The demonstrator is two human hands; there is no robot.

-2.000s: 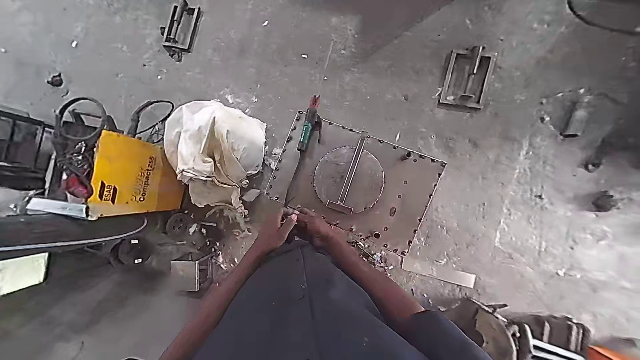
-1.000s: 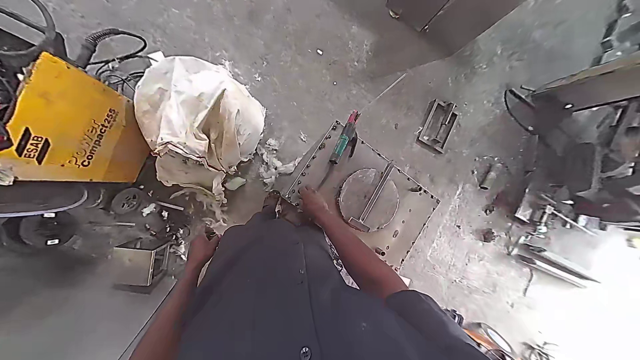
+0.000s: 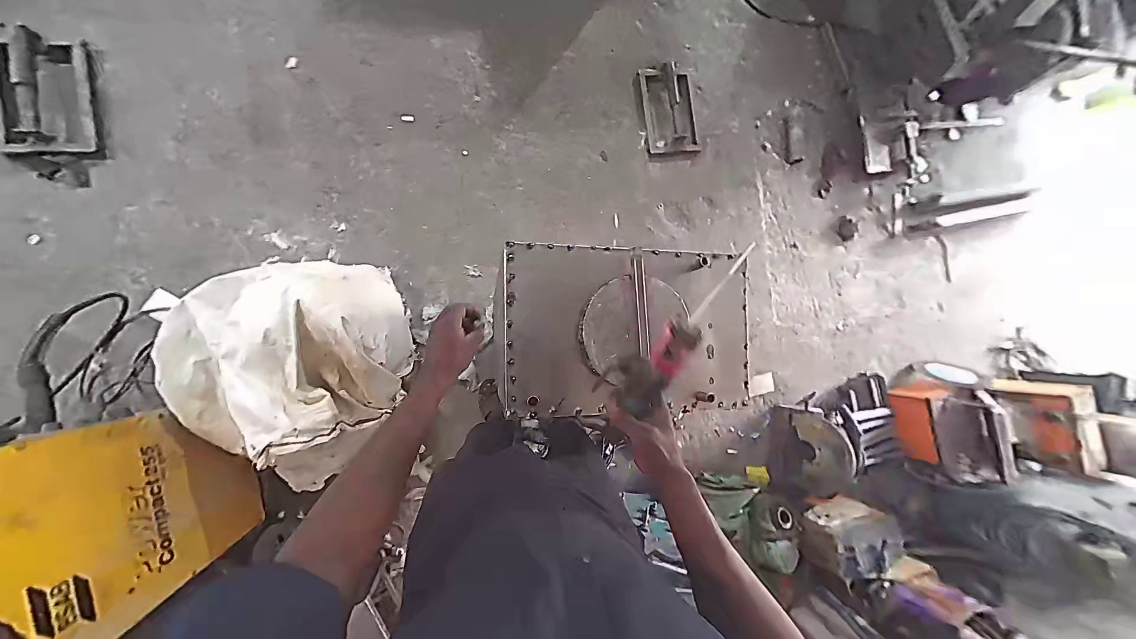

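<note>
My right hand (image 3: 643, 422) grips an electrode holder (image 3: 661, 364), blurred, red at the jaws and green lower down. A thin welding rod (image 3: 723, 284) sticks out of its jaws toward the plate's upper right corner. Below it lies a rectangular metal plate (image 3: 546, 333) with dark studs or spots along its edges. A round metal disc (image 3: 608, 324) sits on the plate, crossed by a narrow metal bar (image 3: 641, 297). My left hand (image 3: 457, 342) is curled just left of the plate, near its edge; whether the dark spot at its fingers is a held thing is unclear.
At left stand a white sack (image 3: 275, 355) and a yellow ESAB welding machine (image 3: 115, 515), with black cables (image 3: 67, 346) behind. Metal frames lie on the floor at upper left (image 3: 58, 98) and beyond the plate (image 3: 667, 111). An orange box (image 3: 914, 422) and clutter stand at right.
The electrode holder lay on the plate in both earlier frames; it is now in my right hand. My left hand has moved forward from beside my body. The view has swung considerably.
</note>
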